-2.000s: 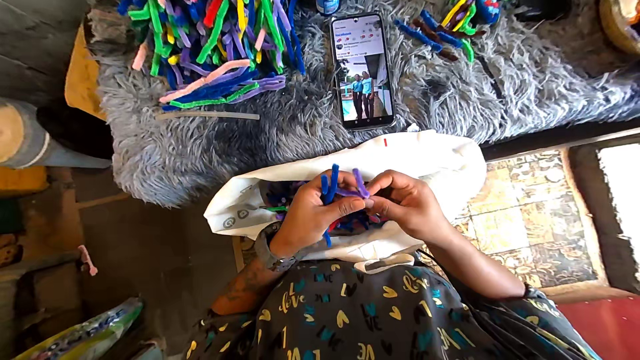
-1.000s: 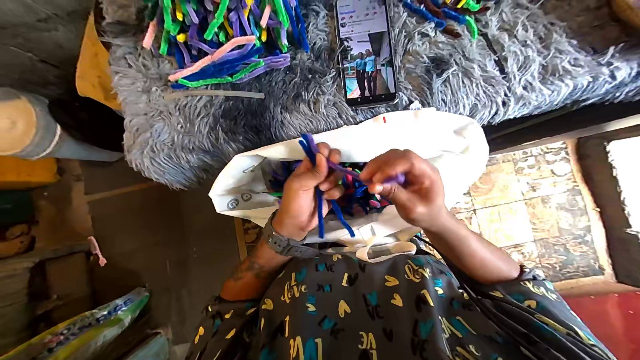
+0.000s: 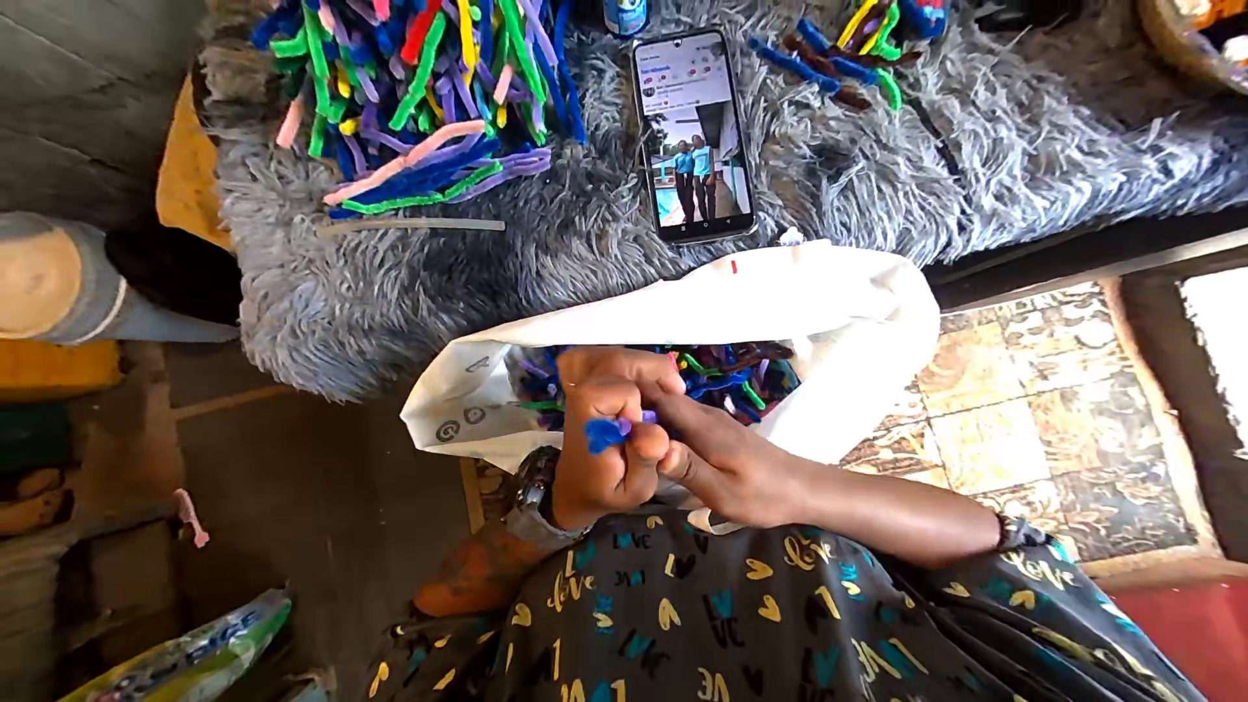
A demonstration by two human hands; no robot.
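My left hand [image 3: 609, 439] is closed around blue and purple pipe cleaners [image 3: 606, 434], whose ends poke out between the fingers. My right hand [image 3: 717, 448] presses against it, its fingertips at the bundle; whether it grips a strand is hidden. Both hands are over the opening of a white fabric bag [image 3: 858, 292] on my lap, which holds many multicoloured pipe cleaner pieces [image 3: 751, 380].
A grey shaggy cover [image 3: 390, 302] lies over the surface ahead, bearing a pile of pipe cleaners [image 3: 419, 88], a smartphone [image 3: 697, 136], a thin pale strip [image 3: 409, 225] and a smaller pipe cleaner bunch [image 3: 848, 58]. A basket [image 3: 1180, 49] stands far right.
My hands have come together, and the blue strands that stuck out above and below my left hand are now mostly enclosed in it. My right hand has moved left against the left.
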